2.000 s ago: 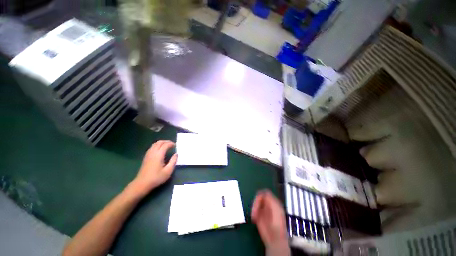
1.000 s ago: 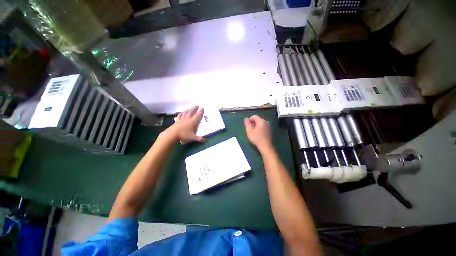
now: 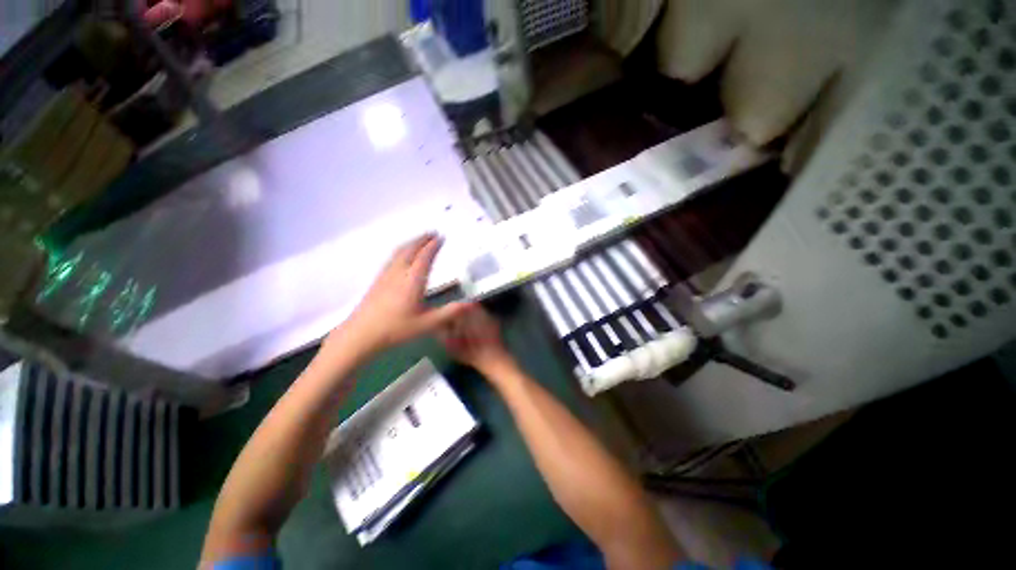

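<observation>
My left hand [image 3: 396, 298] is at the near end of a row of white printed packs [image 3: 579, 212], thumb and fingers spread. Whether it touches the end pack is unclear. My right hand [image 3: 474, 334] is just right of and below my left thumb, fingers bent and blurred; whether it holds anything is hidden. A small, slightly uneven pile of white packs [image 3: 401, 448] lies on the green bench below my hands, untouched. The row of packs runs end to end from the bench edge over the rollers towards the tunnel opening.
A tall block of packs with grey-striped sides [image 3: 100, 440] stands at the left. A glossy white board [image 3: 279, 239] lies behind the bench. Silvery rollers [image 3: 602, 290], a metal fitting with a black lever [image 3: 752, 365] and a perforated housing [image 3: 914, 200] are at the right.
The view has turned to the right. Both hands have come close together at the row's near end. The separate pack formerly under my left hand no longer shows beside the small pile.
</observation>
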